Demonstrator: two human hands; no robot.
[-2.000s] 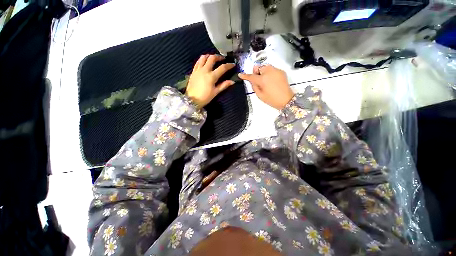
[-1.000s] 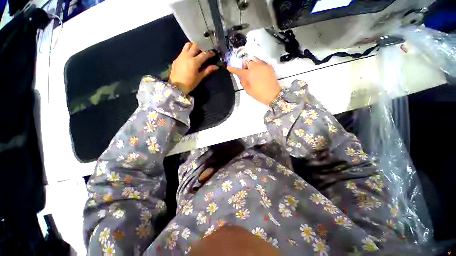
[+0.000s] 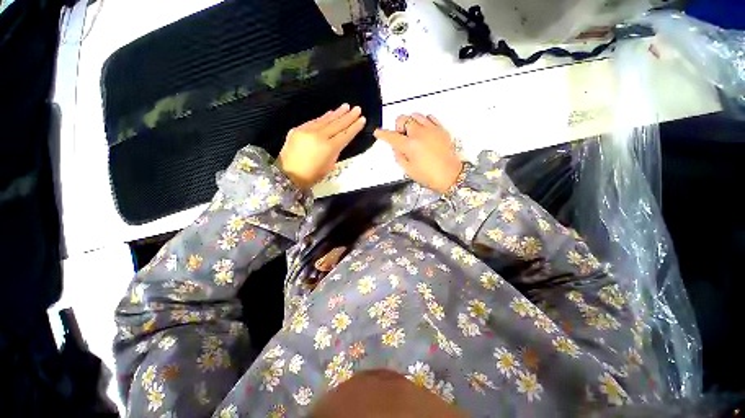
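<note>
A large black padded mesh panel (image 3: pixel 212 143) with a camouflage strip (image 3: pixel 286 71) lies flat, its right end at the needle area (image 3: pixel 366 34) of the sewing machine. My left hand (image 3: pixel 317 147) lies flat on the panel's near right part, fingers stretched and side by side. My right hand (image 3: pixel 422 151) is just beyond the panel's right edge. Its index finger points left to that edge, and the other fingers are bent. Neither hand grips anything visible. The machine head is mostly cut off by the top edge.
Dark snips (image 3: pixel 457 16) with a knotted black cord (image 3: pixel 543 55) lie right of the needle on the white table (image 3: pixel 506 114). Clear crinkled plastic (image 3: pixel 645 196) hangs over the table's right edge. Dark material (image 3: pixel 28 163) is at the far left.
The view has tipped down, so the machine head has mostly left the picture. Both hands have moved from beside the needle toward me, to the panel's near right corner.
</note>
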